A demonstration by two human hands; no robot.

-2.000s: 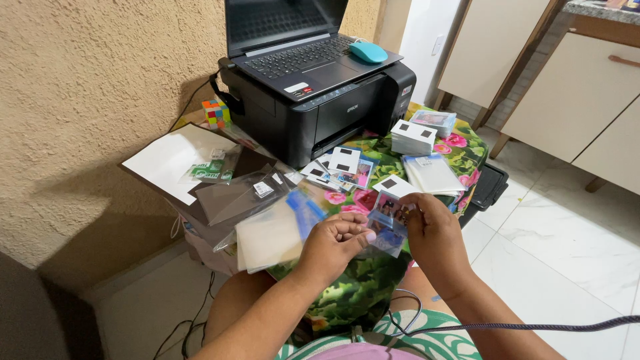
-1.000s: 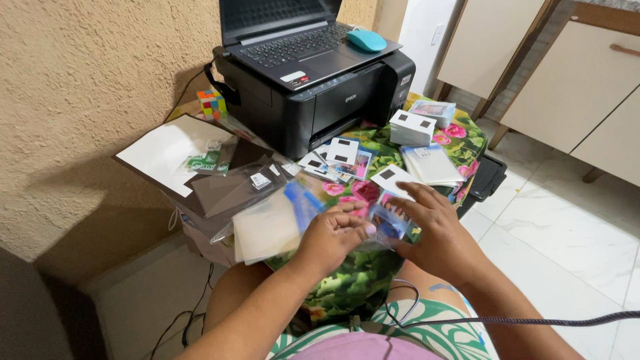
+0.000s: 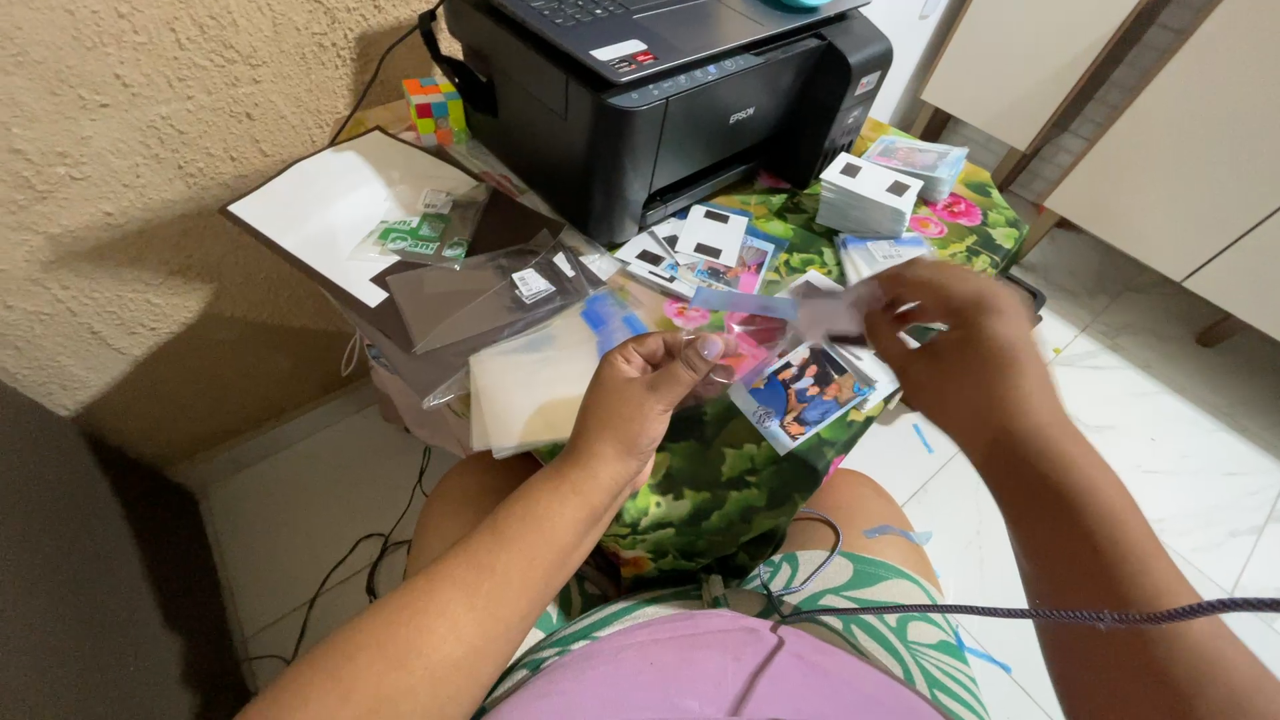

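My left hand (image 3: 655, 390) pinches a clear plastic sleeve (image 3: 755, 340) by its edge, above the floral tablecloth. My right hand (image 3: 950, 335) is blurred, its fingers closed on a small filmy piece (image 3: 825, 312) at the sleeve's other side; a blue strip (image 3: 745, 303) shows between the hands. Just below lies a printed photo (image 3: 805, 392) of several people, partly over white cards. Farther back are white cards with dark squares (image 3: 712, 235), a tall stack of such cards (image 3: 868, 195) and a stack of sleeved photos (image 3: 915, 162). Clear sleeves with blue strips (image 3: 530, 385) lie left of my left hand.
An Epson printer (image 3: 740, 130) carries a laptop (image 3: 650, 30). A puzzle cube (image 3: 435, 110), white sheet (image 3: 330, 205), dark sheets (image 3: 450, 305) and plastic packets (image 3: 425, 230) are at the left. A braided cord (image 3: 1050, 612) crosses my lap; blue scraps (image 3: 922, 438) lie on the floor.
The photo between my hands a second ago now is not held there; a photo lies on the table below them. My right hand has moved away from my left, to the right.
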